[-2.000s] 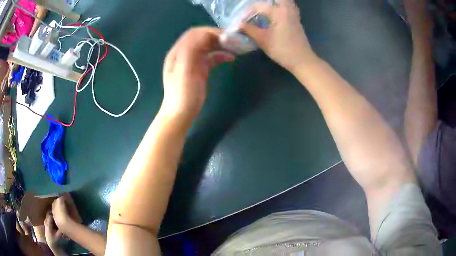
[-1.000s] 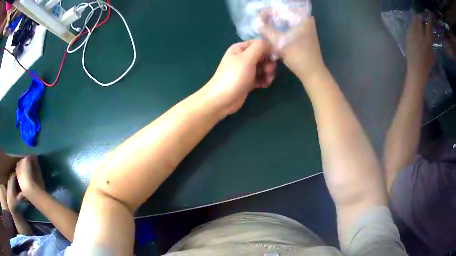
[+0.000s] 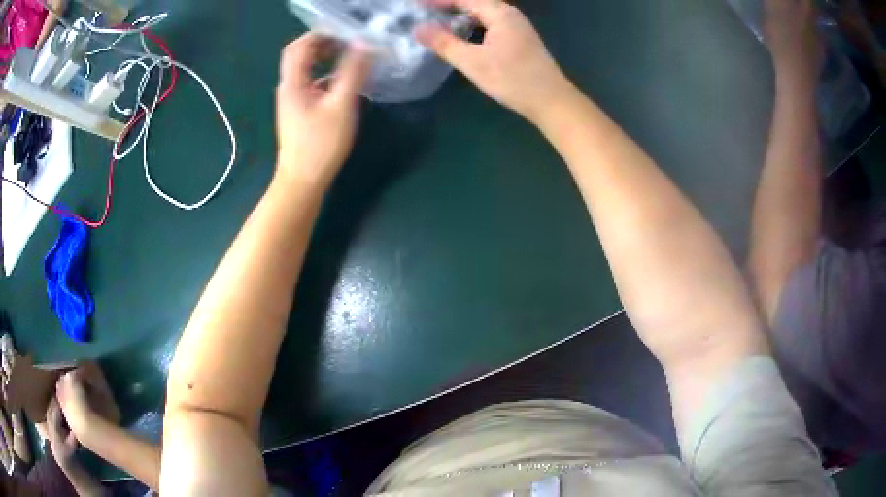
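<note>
A clear, shiny plastic bag (image 3: 403, 73) is stretched between my two hands at the top of the picture, over the green table. Whitish and dark shapes show in its film, blurred; I cannot tell what lies inside. My left hand (image 3: 323, 112) pinches the bag's left side between thumb and fingers. My right hand (image 3: 495, 53) grips its upper right side. The bag's top edge is cut off by the frame.
White and red cables (image 3: 194, 199) loop from a power strip (image 3: 68, 102) at the left. A blue cloth (image 3: 70, 277) lies below, beside a white sheet (image 3: 34, 194). Another person's hands (image 3: 83, 408) are at the lower left, and a forearm (image 3: 792, 165) is at the right.
My hands have moved left and spread apart, and the bag between them looks wider and flatter. The cables and cloth have shifted in view with the camera.
</note>
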